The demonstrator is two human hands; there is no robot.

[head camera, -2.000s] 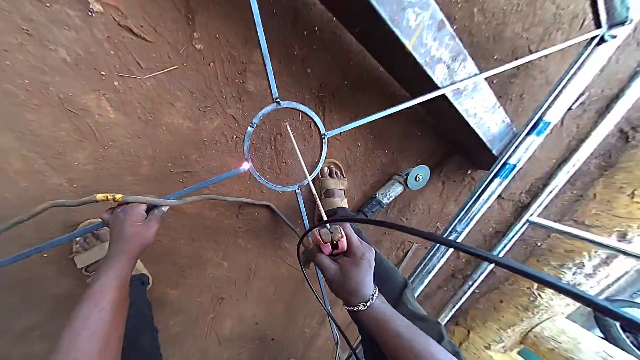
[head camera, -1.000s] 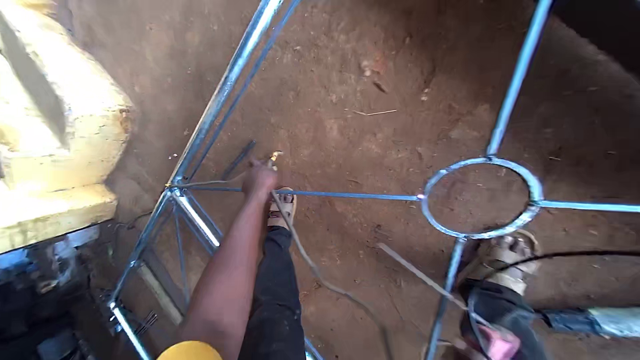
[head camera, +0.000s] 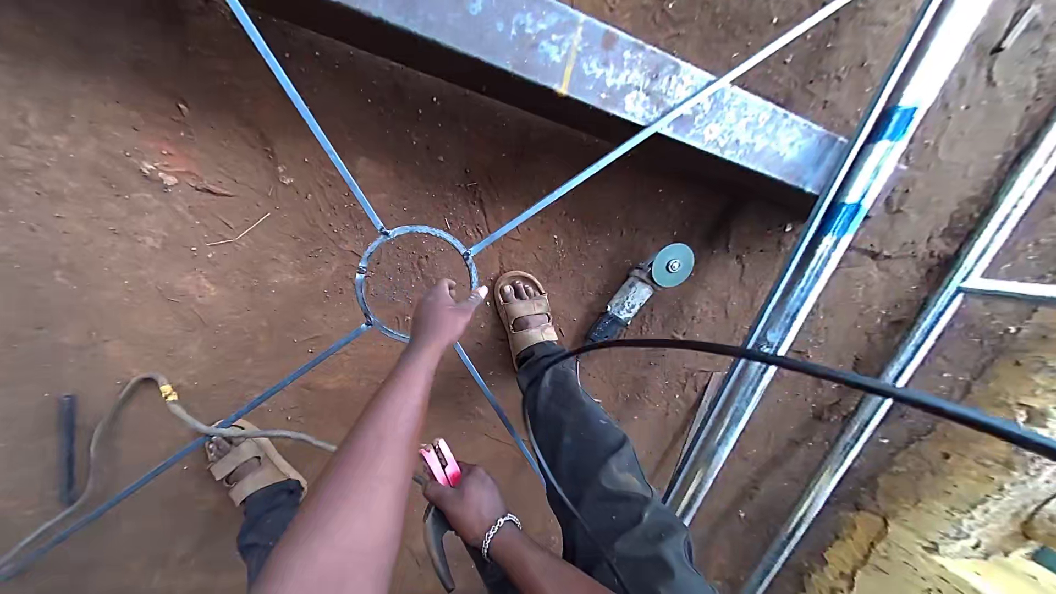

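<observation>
My left hand (head camera: 445, 315) is over the lower right of a metal ring (head camera: 417, 229), its thumb out to the right; its other fingers are partly hidden, and I cannot tell if they grip anything. Thin flat metal bars (head camera: 309, 122) run outward from the ring. Below it, my right hand (head camera: 472, 502), with a chain bracelet on the wrist, holds a pinkish-red welding electrode holder (head camera: 441, 464). No rod shows in its jaws. A dark curved metal piece (head camera: 437, 549) shows just under this hand. A grey cable with yellow tape (head camera: 167, 393) crosses a bar at the lower left.
An angle grinder (head camera: 631, 295) with a green disc lies right of my sandalled foot (head camera: 525, 313). A black cable (head camera: 767, 356) arches across the right. Long metal tubes (head camera: 841, 219) and a wide steel beam (head camera: 627, 82) lie beyond. A short dark bar (head camera: 67, 450) is far left.
My left hand, earlier on the taped grey cable, is now at the ring. The bright weld spot on the ring is gone, and so is the rod in the holder. The view has swung strongly.
</observation>
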